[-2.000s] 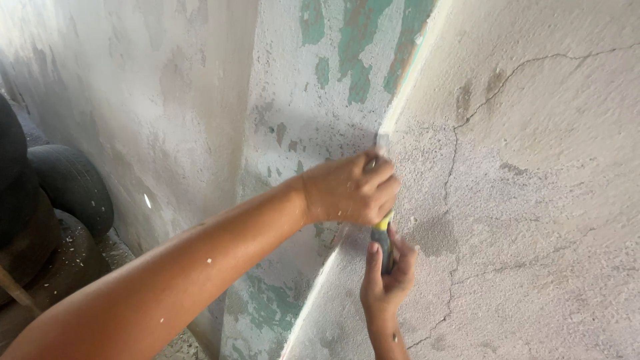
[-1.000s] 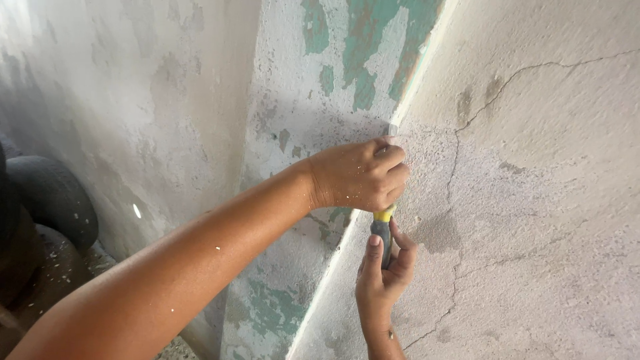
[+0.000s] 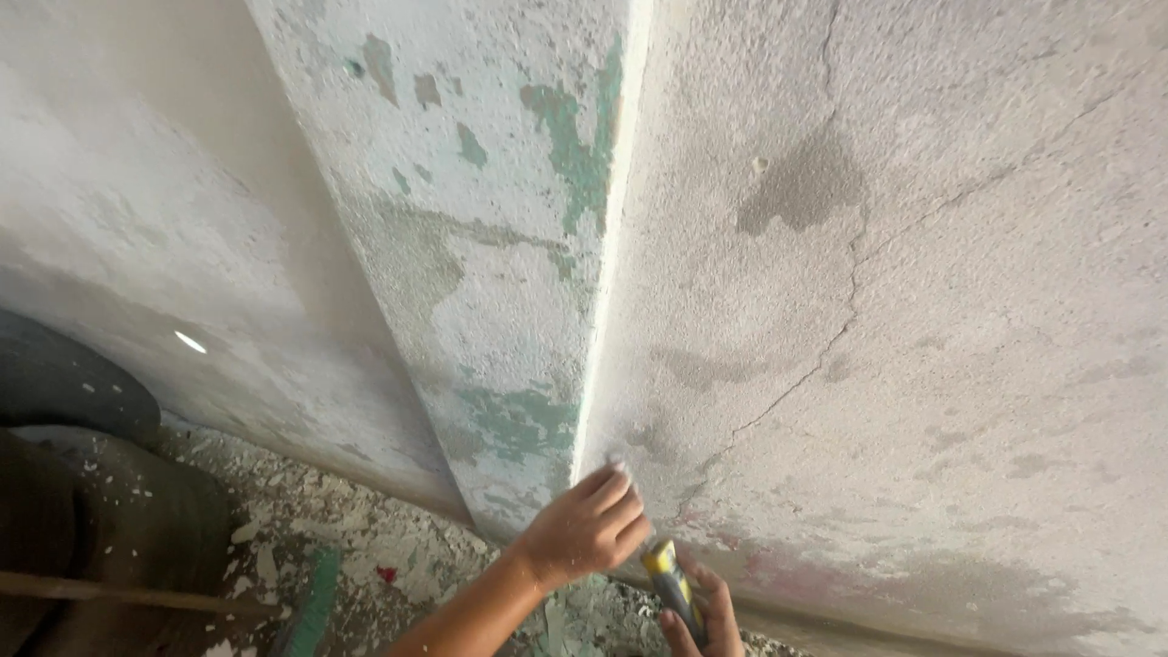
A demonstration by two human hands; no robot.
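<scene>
A plaster wall corner (image 3: 602, 310) with a bright white edge runs down the middle, flaking green paint on its narrow left face. At the low end of that edge is my left hand (image 3: 589, 525), its fingers curled closed around something small and pale that I cannot make out. Just to the right and lower, my right hand (image 3: 704, 616) grips the grey and yellow handle (image 3: 673, 589) of a hand tool. The tool's working end is blurred and partly hidden by my left hand.
Paint flakes and debris (image 3: 365, 538) cover the floor at the wall's foot. Dark rounded objects (image 3: 100, 493) that look like tires stand at lower left, with a wooden stick (image 3: 128, 591) across them. A green strip-like piece (image 3: 315, 602) lies near. Cracks run over the right wall face.
Both hands have moved down along the corner edge, close to the floor, the tool still in my right hand. The view has shifted downward, showing more of the littered floor.
</scene>
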